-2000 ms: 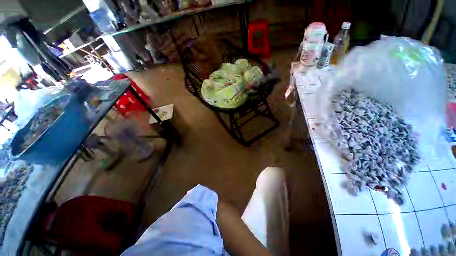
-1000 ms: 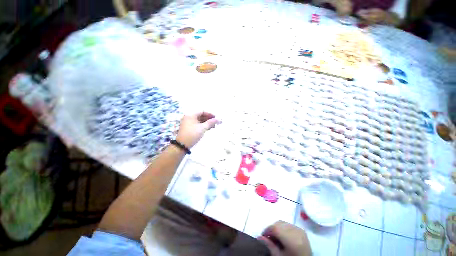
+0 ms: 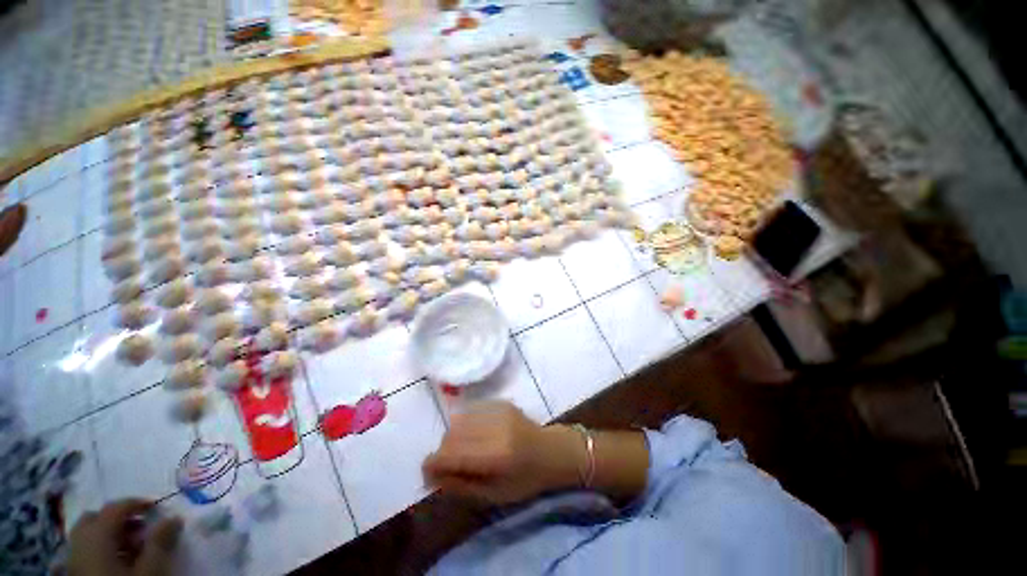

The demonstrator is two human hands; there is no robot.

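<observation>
Small assembled pieces, pale grey with orange tops, stand in long close rows (image 3: 372, 191) mid-table. A white round bowl (image 3: 460, 338) with pale content sits in front of them. My right hand (image 3: 490, 452) rests, fingers curled, at the table's front edge just below the bowl; its inside is hidden. My left hand (image 3: 124, 540) is blurred and partly cut off at the bottom left, beside loose grey parts (image 3: 259, 501); I cannot tell if it holds one. The grey heap (image 3: 28, 495) shows at the left edge.
An orange heap (image 3: 721, 135) lies at the right, with a black phone (image 3: 785, 239) beside it at the table edge. A wooden strip (image 3: 191, 84) lies beyond the rows, with more rows behind it. A brownish basket or tub (image 3: 890, 236) is at the right.
The view has swung right from floor and chair to the table's rows. Since one second ago, my left hand has moved from beside the grey heap toward the near edge. My right hand shows more fully.
</observation>
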